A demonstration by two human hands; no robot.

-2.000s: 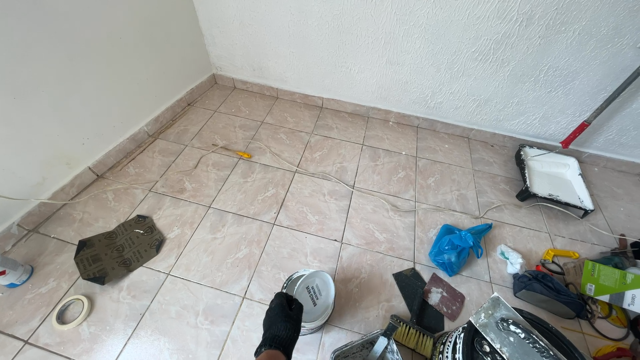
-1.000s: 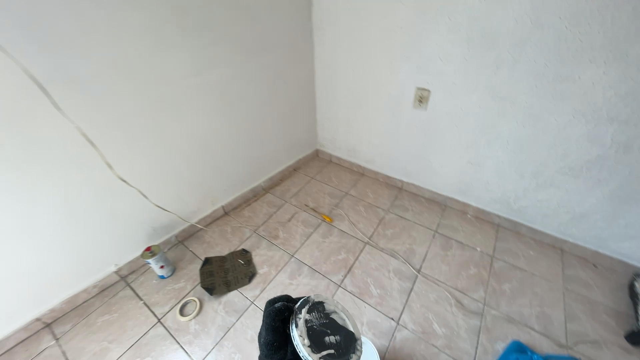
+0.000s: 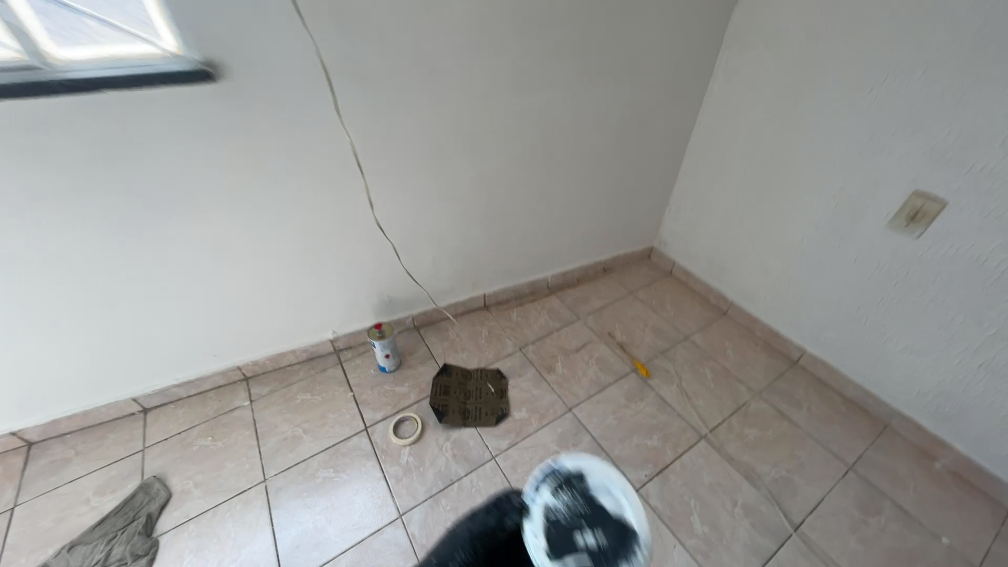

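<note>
At the bottom centre is my left hand (image 3: 480, 531) in a dark glove, shut on the side of a round white container (image 3: 638, 516). The container's near face shows a black patch with blurred white marks. My right hand is not in view. Beyond my left hand, a dark printed sheet (image 3: 470, 396) with cut corners lies on the tiles. Beside it are a roll of masking tape (image 3: 394, 430) and, near the wall, an upright metal can (image 3: 384, 349) with a red cap. A tool with a yellow handle (image 3: 642, 368) lies farther right on the floor.
A crumpled grey-green cloth (image 3: 130, 524) lies at the lower left. A pale cable (image 3: 352, 146) hangs down the left wall, and another runs over the tiles at right. A tile skirting (image 3: 579, 273) edges both walls. A window (image 3: 102, 35) and a wall outlet (image 3: 917, 213) show above.
The view has swung left and up. My left hand and the white container remain low in the picture. The paint tray, blue bag and tools at right have left view; the window and cloth have appeared.
</note>
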